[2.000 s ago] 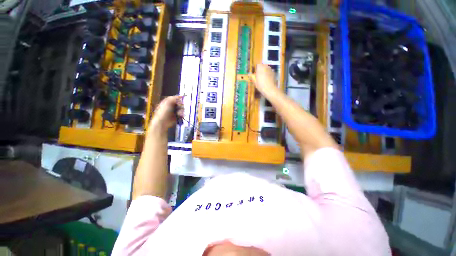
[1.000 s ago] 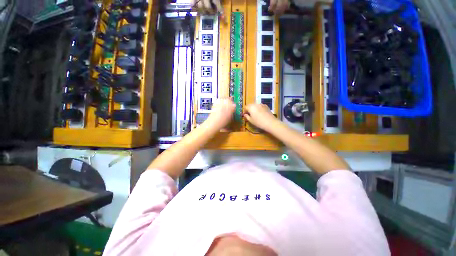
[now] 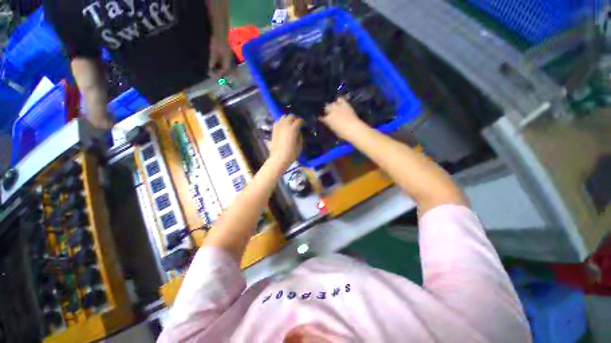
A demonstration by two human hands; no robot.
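Observation:
A blue plastic basket (image 3: 402, 115) heaped with black power adapters (image 3: 305, 74) stands before me, over the rails right of the trays. My right hand (image 3: 342, 118) is inside the basket's near part, at the adapters, fingers bent. My left hand (image 3: 287, 139) is at the basket's left rim; its fingertips are near the adapters. Blur and the dark heap hide whether either hand holds anything. An orange fixture tray (image 3: 262, 246) left of the basket has rows of sockets, a green connector board (image 3: 182, 144) and a few black adapters at its ends.
An orange tray (image 3: 106, 268) loaded with adapters is at far left. A person in a black shirt (image 3: 144, 47) stands across the line. A red basket (image 3: 242, 41) lies beyond. Metal rails run at right. A red light (image 3: 321, 205) and a green light (image 3: 303, 248) show on the front rail.
The view has turned toward the blue basket. Both my hands have left the middle tray's green board and moved right to the basket. The other person's body now shows; two hands showed at the top before.

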